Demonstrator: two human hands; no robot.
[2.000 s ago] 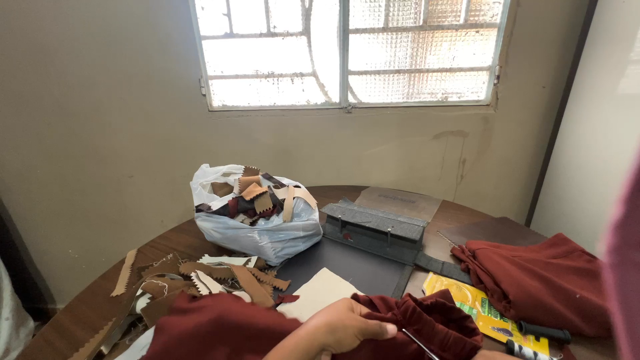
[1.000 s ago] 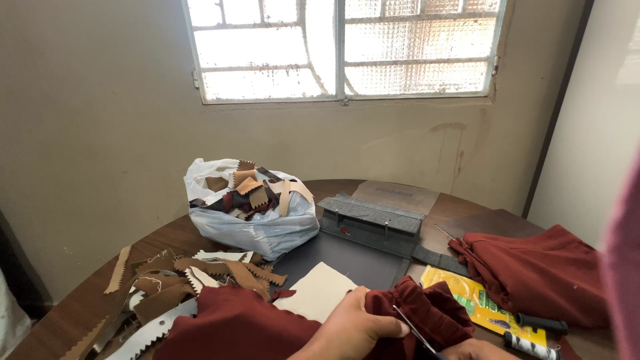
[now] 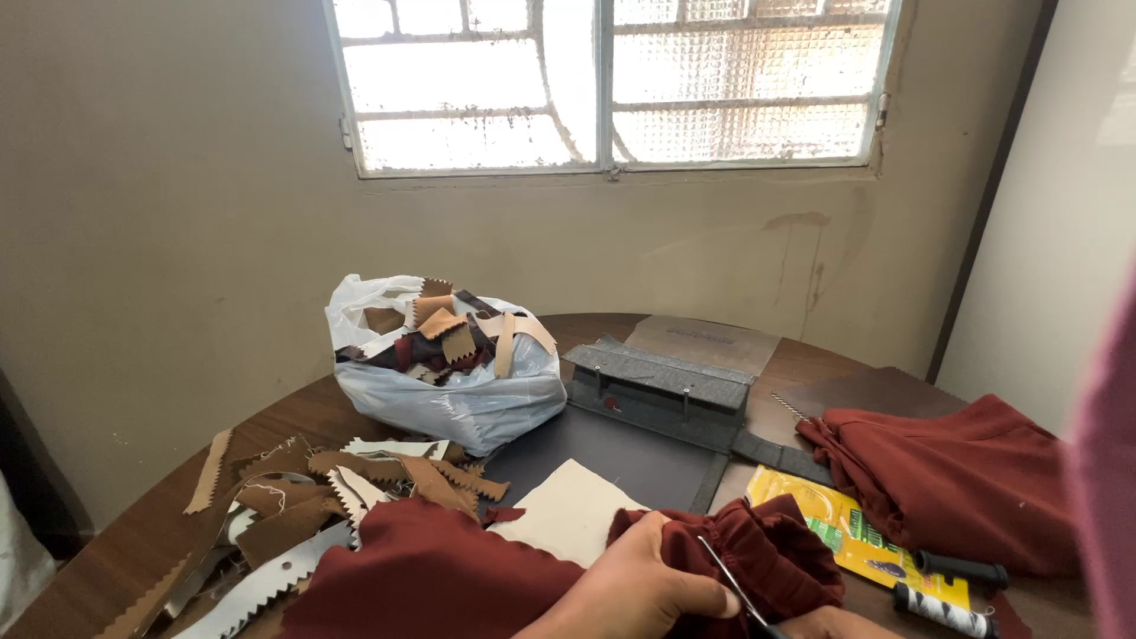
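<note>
Dark red fabric [image 3: 453, 555] with a gathered edge lies across the near side of the table. My left hand [image 3: 652, 577] is closed on its gathered part, thumb pressed on the cloth. At the bottom edge my right hand [image 3: 830, 624] is only partly in view, at the lower end of slim metal scissors [image 3: 732, 577]. The scissors' blade lies against the gathered cloth just right of my left thumb. My right fingers are mostly cut off by the frame. A cream fabric piece [image 3: 568, 510] lies behind my left hand.
Brown and white zigzag-edged scraps [image 3: 293, 506] cover the table's left. Behind them stands a plastic bag [image 3: 453, 399] of scraps. A grey felt-like holder [image 3: 661, 390] is at the back. Right are more red fabric [image 3: 950, 479], a yellow packet [image 3: 852, 524], a thread spool [image 3: 942, 611] and a black cylinder [image 3: 960, 568].
The scissors have moved against the gathered cloth and stand more steeply than one second ago. My left hand keeps hold of the red fabric.
</note>
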